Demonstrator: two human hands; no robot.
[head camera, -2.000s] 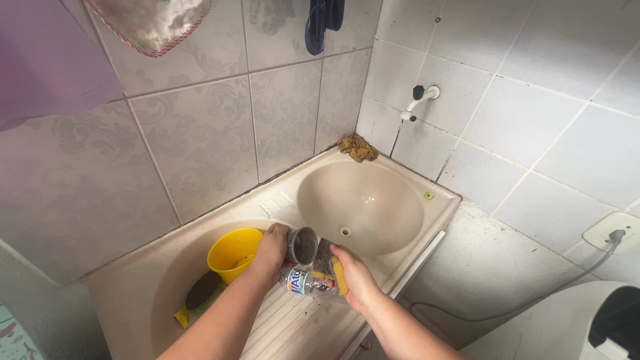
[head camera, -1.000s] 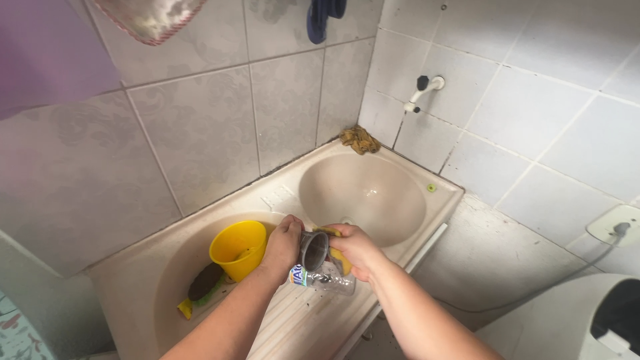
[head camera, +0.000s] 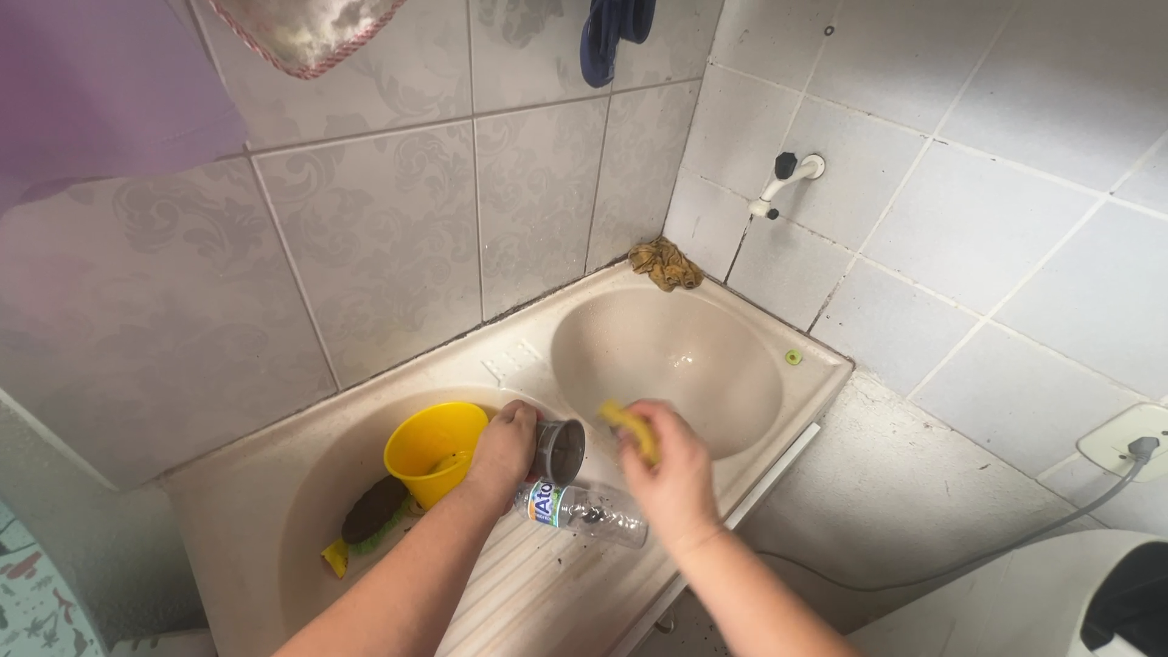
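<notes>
My left hand (head camera: 507, 453) grips a small dark grey cup (head camera: 558, 452), its mouth turned toward my right hand. My right hand (head camera: 664, 461) holds a yellow sponge (head camera: 630, 429), slightly blurred, over the near edge of the round basin (head camera: 675, 365) and apart from the cup. Under the cup, a clear plastic bottle (head camera: 602, 516) with a printed label lies on its side on the ribbed washboard (head camera: 538, 575), with dark bits in or on it. A yellow plastic pot (head camera: 433, 447) stands left of my left hand, beside a dark brown oval object (head camera: 374, 509).
A crumpled brown cloth (head camera: 666, 265) lies at the sink's back corner. A white tap (head camera: 785, 184) juts from the tiled wall. A small green ring (head camera: 793, 357) sits on the right rim. At the right, a grey cord (head camera: 1077, 497) runs from a wall outlet (head camera: 1127, 443).
My right hand with the sponge has moved right, away from the cup, which it was against a second ago. My left hand still holds the cup.
</notes>
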